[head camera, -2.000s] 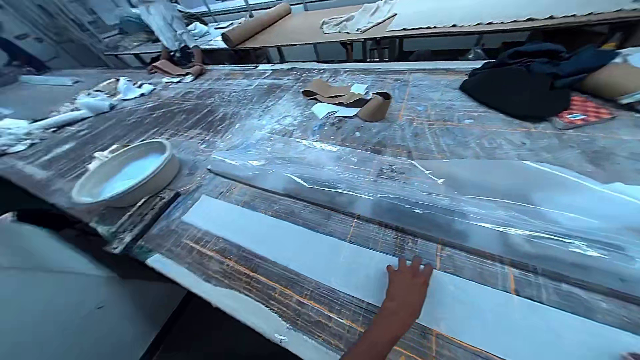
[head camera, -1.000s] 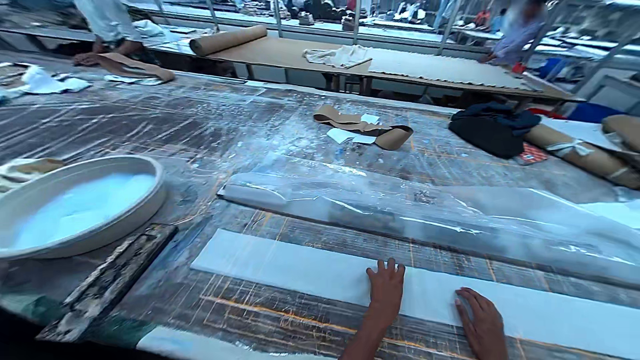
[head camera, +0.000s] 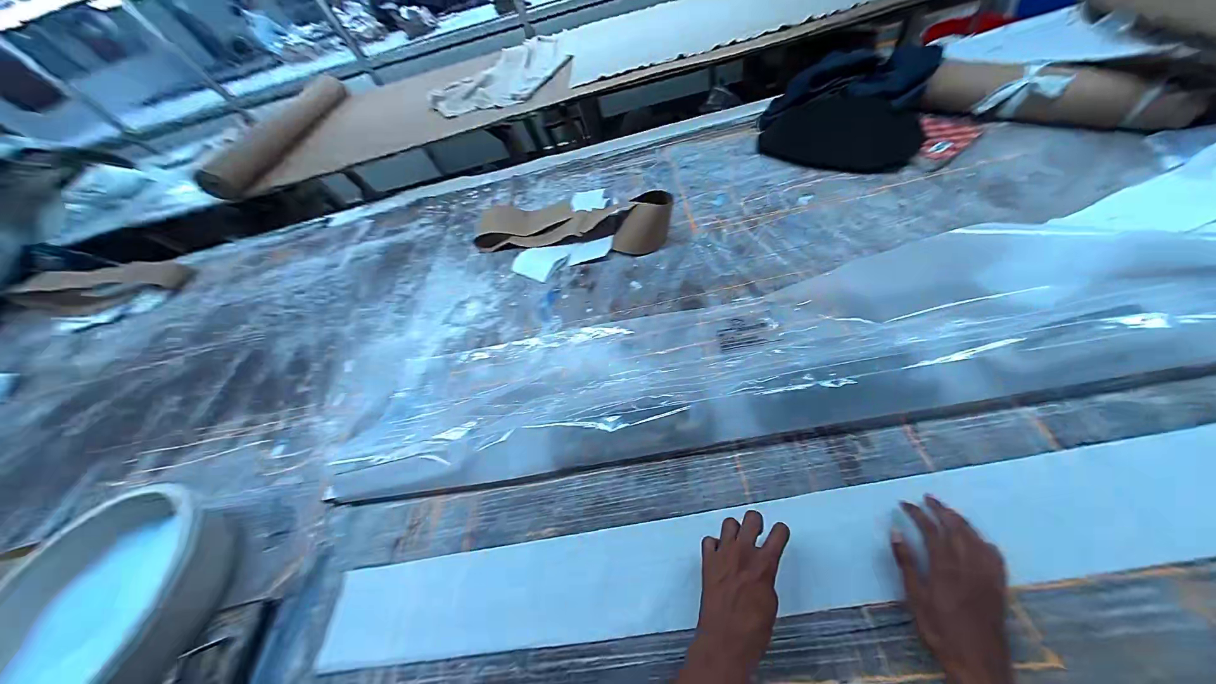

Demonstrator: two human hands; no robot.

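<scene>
A long white strip [head camera: 532, 589] of flat material lies across the near part of the worn table. My left hand [head camera: 739, 589] rests on it right of the middle of the view, palm down with fingers apart. Just to its right, my right hand [head camera: 950, 584] is over the same strip, slightly blurred, its fingers a little apart. Neither hand grips anything. Behind the strip, roughly parallel to it, lies a clear plastic sheet [head camera: 665, 380] with a dark lower edge.
A pale oval basin [head camera: 204, 541] holding white material stands at the lower left beside a dark, stained bar [head camera: 223, 641]. Brown paper strips [head camera: 646, 223] with white scraps lie farther back. Dark cloth [head camera: 841, 128] and a wrapped brown roll [head camera: 1092, 95] are at the back right.
Two seconds ago only one hand was clearly in view on the strip; the right hand came in beside it by one second ago. The view has tilted and turned.
</scene>
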